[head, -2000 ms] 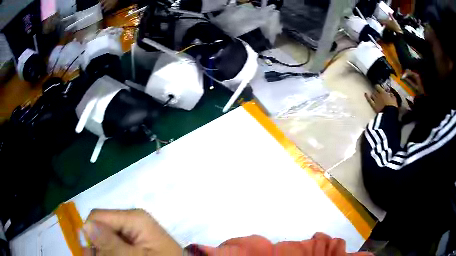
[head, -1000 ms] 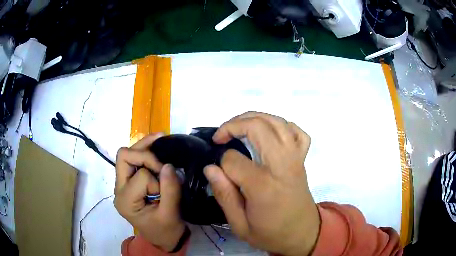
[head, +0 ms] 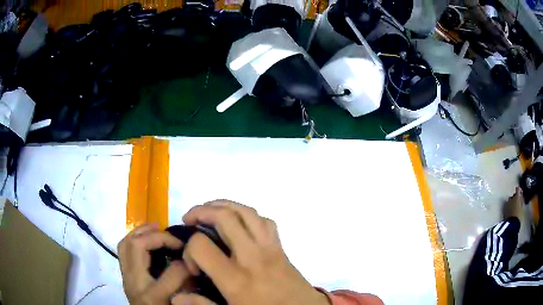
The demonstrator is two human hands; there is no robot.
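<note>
A black rounded camera housing (head: 208,287) is held between both hands low in the view, left of the middle, mostly hidden by fingers. My left hand (head: 149,265) grips its left side with bent fingers. My right hand (head: 244,250) covers its top and right side with bent fingers. The lower edge of the picture cuts off both hands. A black tail cable (head: 80,221) runs up and left from my left hand and splits into two dark plugs on the white mat (head: 297,196).
White and black camera units (head: 274,65) with antennas lie beyond the mat on a green surface (head: 167,113). A dark pile (head: 77,65) is at the back left. Brown cardboard (head: 33,256) lies at left. A person's striped sleeve (head: 497,256) is at right.
The view has tilted up since a second ago, so hands and housing appear lower and further left. Both hands still hold the housing, with my right hand's fingers now over its top.
</note>
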